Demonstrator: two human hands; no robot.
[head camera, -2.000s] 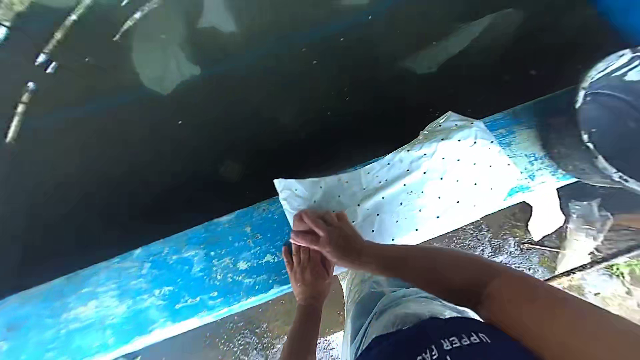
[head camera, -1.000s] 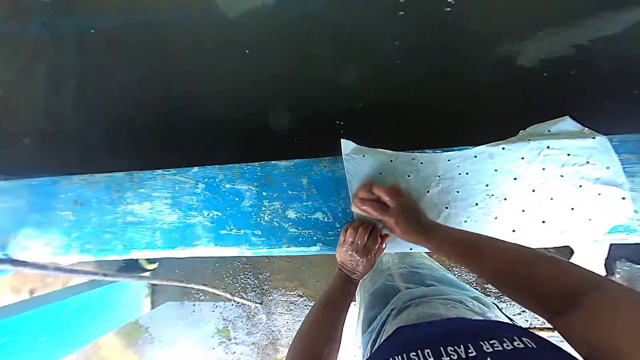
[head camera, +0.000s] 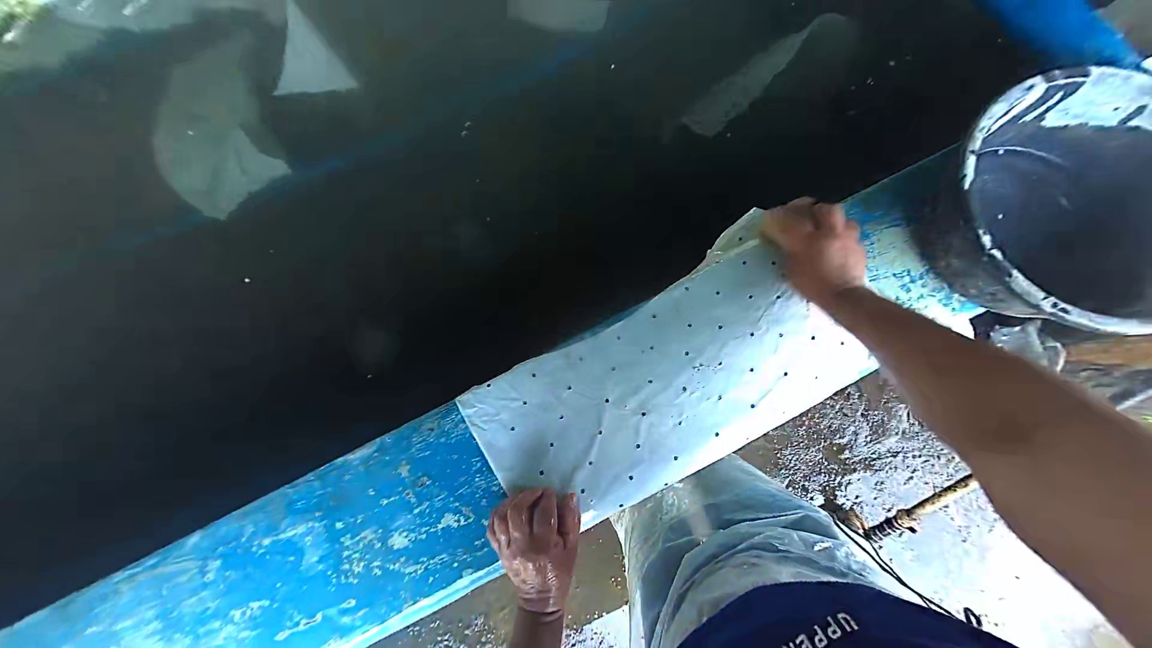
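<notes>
A wet white sheet with rows of small dark dots (head camera: 643, 387) lies over the worn blue ledge (head camera: 333, 522) of a water tank. My left hand (head camera: 537, 543) is at the sheet's lower left corner, its fingers bent over the edge there. At the sheet's upper right end is my right hand (head camera: 817, 247), slightly blurred, with its fingers at a folded-over part (head camera: 738, 232) of the sheet. Whether the right fingers pinch the sheet cannot be seen clearly.
Dark water (head camera: 360, 297) fills the tank beyond the ledge, with pale sheet-like pieces (head camera: 220, 153) in it. A large dark bucket (head camera: 1062, 207) stands on the ledge at the right. Below lie wet ground and a stick (head camera: 922, 508) with a cord.
My right hand has moved from beside the left hand, near the sheet's left edge, to its far right end. The left hand remains near the lower left corner. The view has swung.
</notes>
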